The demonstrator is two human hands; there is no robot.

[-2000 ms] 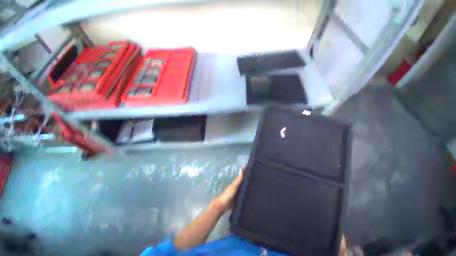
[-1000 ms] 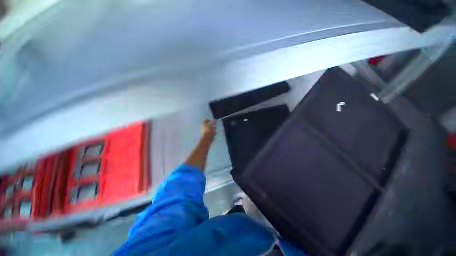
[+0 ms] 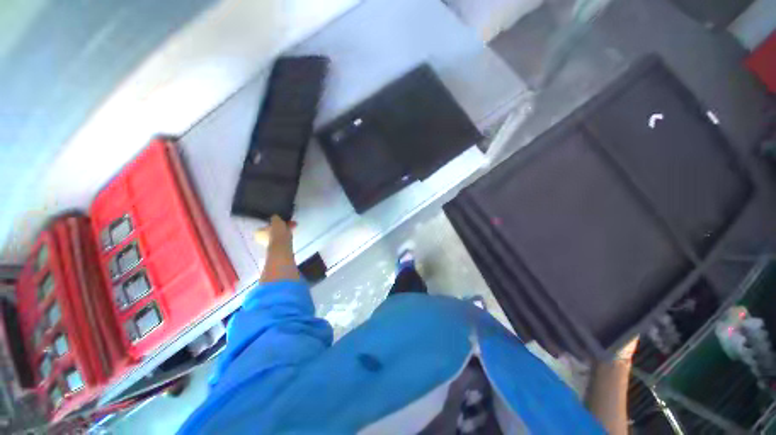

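Observation:
My left hand (image 3: 276, 234) is at the near end of a long narrow black piece (image 3: 282, 136) on the pale storage shelf and grips that end. A wider black slab (image 3: 400, 136) lies flat beside it on the shelf. My right hand (image 3: 628, 348) is mostly hidden under the near edge of a stack of black trays (image 3: 587, 229) and holds it at the right. The top tray has two recesses and small white marks. The right fingers are hidden by the stack.
Red trays (image 3: 157, 246) are stacked on the left part of the pale shelf (image 3: 230, 136). A wire rack (image 3: 706, 340) with looped white leads stands at the lower right. A red object (image 3: 763, 64) shows at the upper right edge. My foot (image 3: 406, 257) is on the floor below the shelf.
My left hand has left the tray stack and reached the narrow black piece, which now lies turned on the shelf. The stack has shifted right, and the view has turned.

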